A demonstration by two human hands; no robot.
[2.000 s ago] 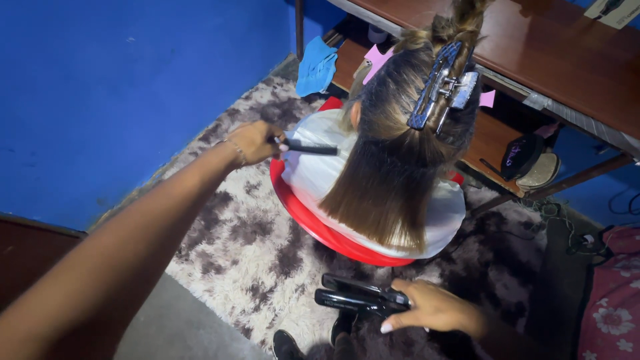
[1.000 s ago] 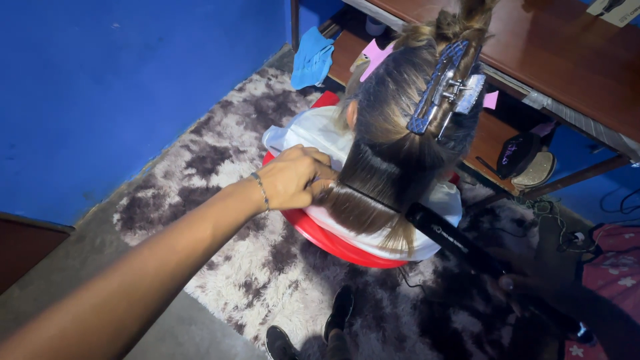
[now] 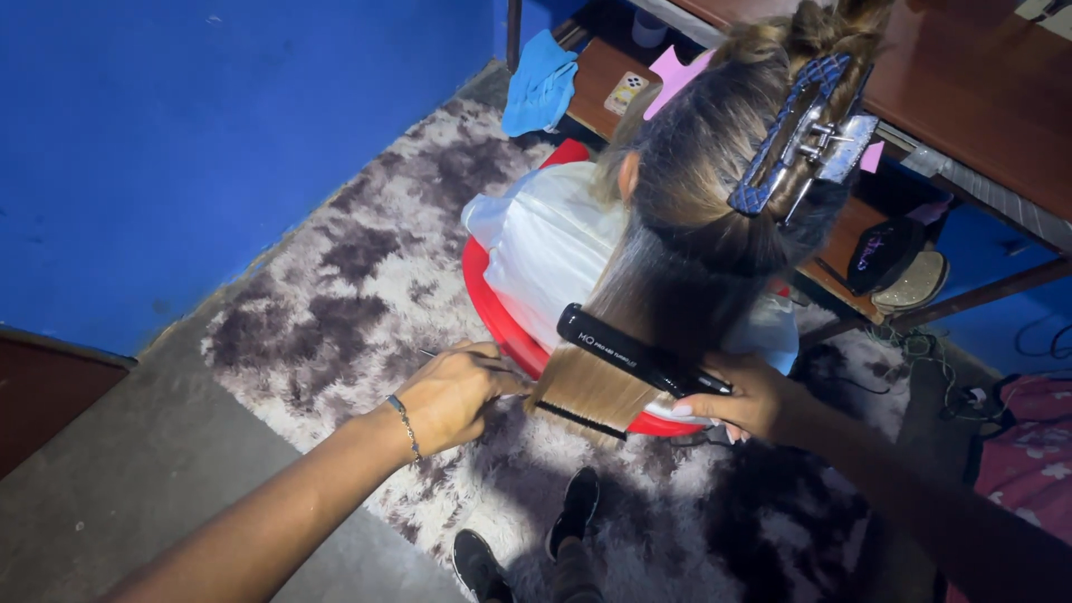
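Note:
A seated person's long hair (image 3: 678, 285) hangs down over a white cape (image 3: 553, 243). My right hand (image 3: 745, 398) grips a black hair straightener (image 3: 620, 345), which lies across the lower hair with its plates around a flat section. Below it, my left hand (image 3: 456, 394) holds a black comb (image 3: 580, 420) whose teeth run through the hair near the ends; the comb's thin tail shows behind the fingers. A large hair claw clip (image 3: 791, 138) with blue patterned trim holds the upper hair up. The straightener's far plate is hidden by hair.
The person sits on a red chair (image 3: 502, 322) over a shaggy rug (image 3: 335, 293). Beyond stands a brown table (image 3: 971, 100) with a lower shelf holding a dark pouch (image 3: 883, 251). A blue cloth (image 3: 540, 84) hangs by the shelf. Cables (image 3: 921, 347) lie at right; a blue wall (image 3: 234, 151) rises at left.
The comb was away from the hair two seconds ago and is now in it near the ends. The straightener has come from below the chair to lie across the hair.

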